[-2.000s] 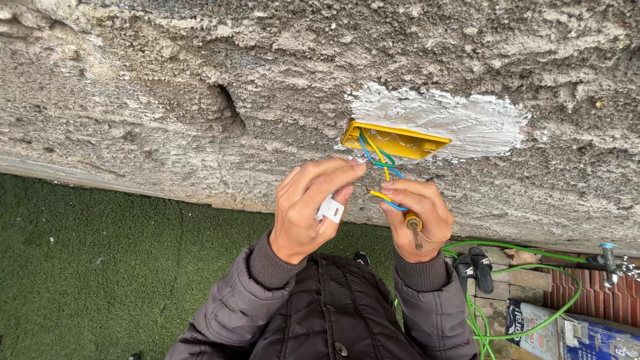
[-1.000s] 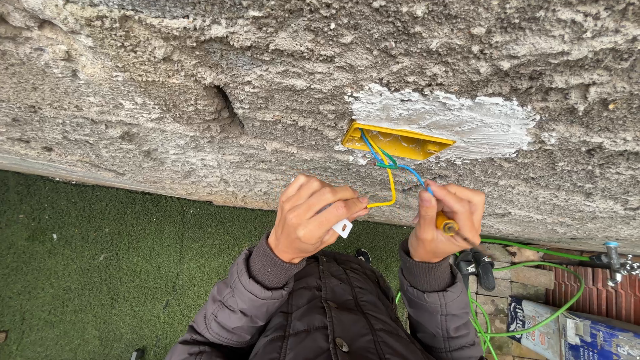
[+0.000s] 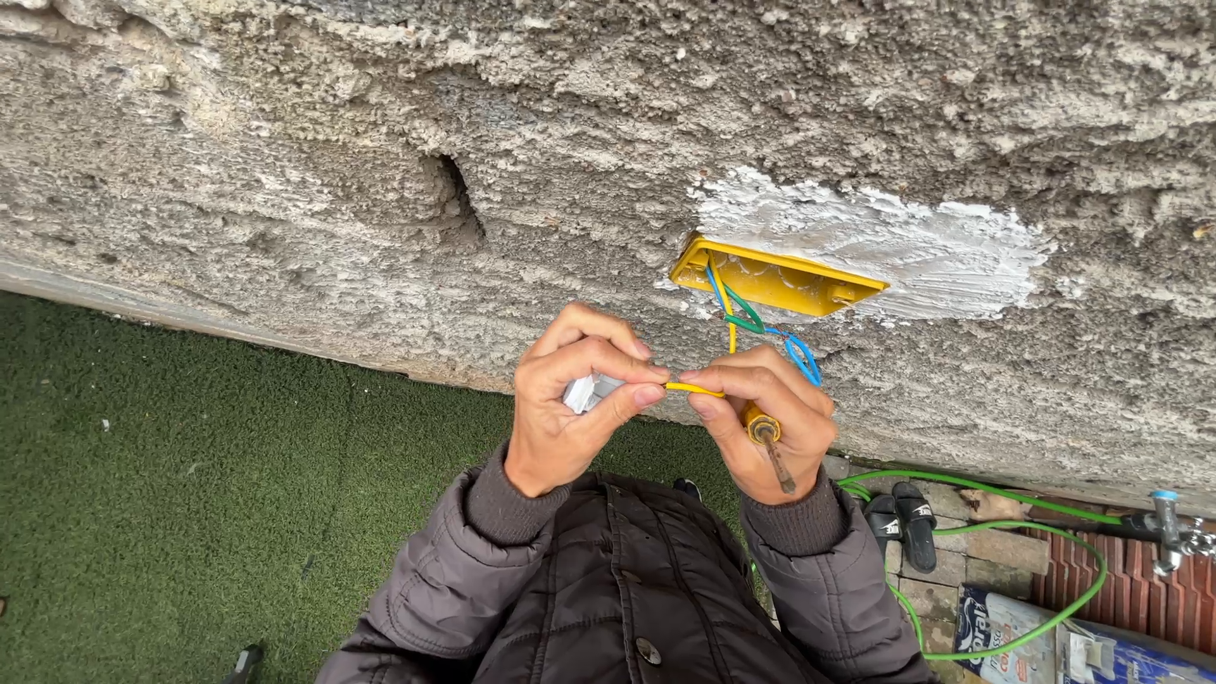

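A yellow electrical box (image 3: pixel 779 283) is set in the rough wall, with yellow, blue and green wires coming out of it. My left hand (image 3: pixel 579 399) holds a white plastic piece (image 3: pixel 581 393) in its palm and pinches the end of the yellow wire (image 3: pixel 695 389) between thumb and forefinger. Close beside it, my right hand (image 3: pixel 769 418) pinches the same wire and keeps a screwdriver with a yellow handle (image 3: pixel 763 426) in its curled fingers, shaft pointing down. The looped blue wire (image 3: pixel 803 359) hangs just above my right hand. The green wire (image 3: pixel 746 313) bends near the box.
White plaster (image 3: pixel 912 252) surrounds the box on the rough wall (image 3: pixel 285 161). Green turf (image 3: pixel 190 475) lies below left. At lower right are a green hose (image 3: pixel 1102 570), black slides (image 3: pixel 914 527), a tap (image 3: pixel 1167 532), ridged red tiles (image 3: pixel 1130 584) and a printed bag (image 3: pixel 1007 627).
My right hand has moved left from the blue wire to the yellow one, close to my left hand. The blue wire, stretched out to my right hand a second ago, now hangs in a loop.
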